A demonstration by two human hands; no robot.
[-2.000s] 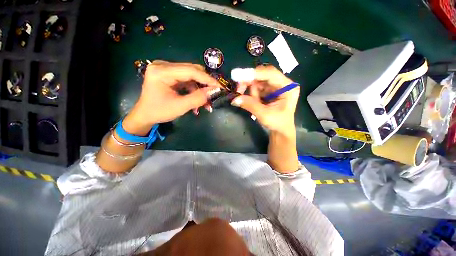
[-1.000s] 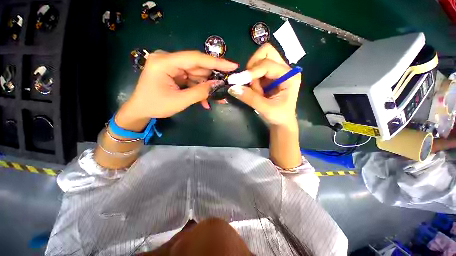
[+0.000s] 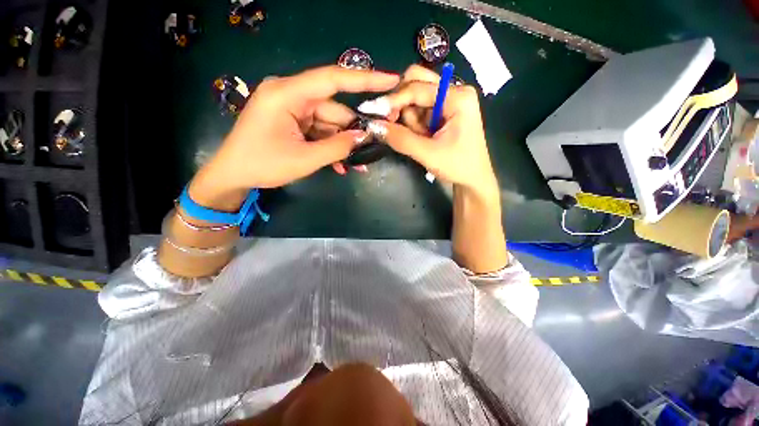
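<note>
A round black housing (image 3: 369, 153) is held between my two hands above the green mat; its inside is mostly hidden by my fingers. My left hand (image 3: 291, 137) grips its left side with thumb and fingers. My right hand (image 3: 441, 133) has its thumb and a white-covered fingertip on the housing's top right edge. A slim blue stick (image 3: 442, 97) stands up out of my right hand, held between the fingers. A round circuit board (image 3: 356, 60) lies just beyond my hands, and another (image 3: 433, 42) lies farther right.
A black parts tray (image 3: 111, 150) with units in pockets is at left. Small wired parts (image 3: 230, 93) lie on the mat. A white paper slip (image 3: 483, 56), a white-grey instrument (image 3: 616, 125) and a tan tape roll (image 3: 684, 230) are at right. Another person's sleeve (image 3: 666, 283) shows beyond.
The housing in my hands has turned from edge-on to flatter, and my fingers have closed in around it. The blue stick has swung from slanting right to nearly upright. The camera view has shifted slightly.
</note>
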